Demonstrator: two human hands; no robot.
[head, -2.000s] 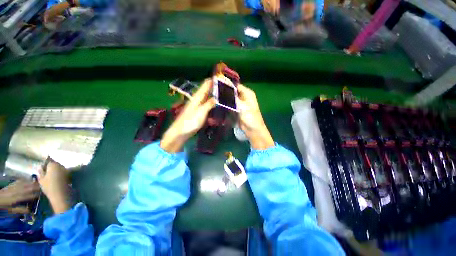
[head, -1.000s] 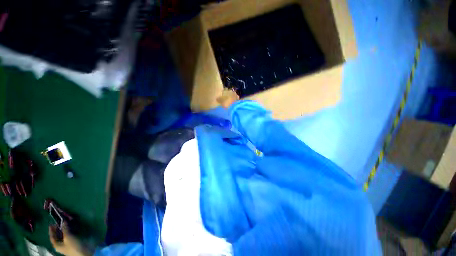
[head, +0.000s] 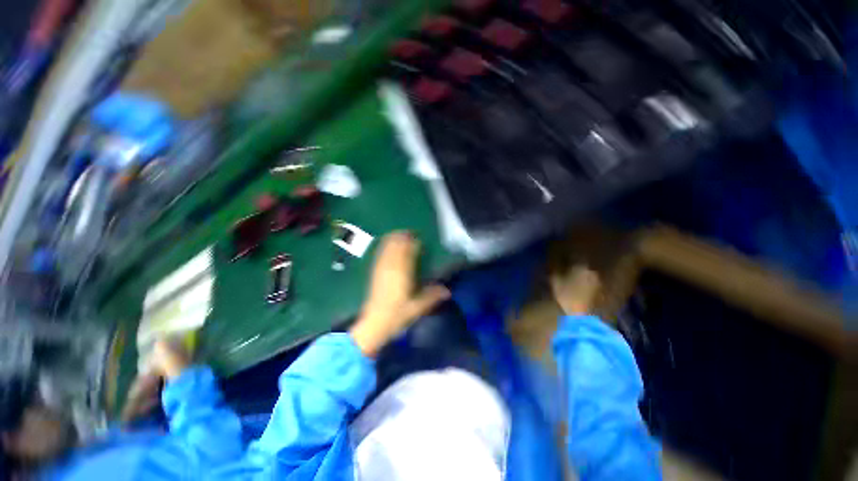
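My left hand (head: 395, 296) is over the bench's front edge, thumb and fingers apart and empty. My right hand (head: 576, 288) is blurred, low beside the brown cardboard box; its fingers are unclear. A housing with a pale-framed display (head: 279, 278) lies alone on the green bench. A white-edged LCD display module (head: 353, 239) lies to its right. Several red-and-black housings (head: 282, 215) lie in a group behind them. The large black blister tray (head: 583, 122), with red ends showing in its back part, is at the upper right.
The open cardboard box (head: 753, 282) stands below the bench at right, dark inside. White sheet (head: 423, 160) edges the tray. A round pale lid (head: 339, 180) lies behind the display. Another person's hand (head: 167, 359) is at a pale sheet (head: 179, 296) on the left.
The view has swung back from the box toward the bench. My left hand has let go of the housing with display, which now lies on the bench. My right hand is still beside the box.
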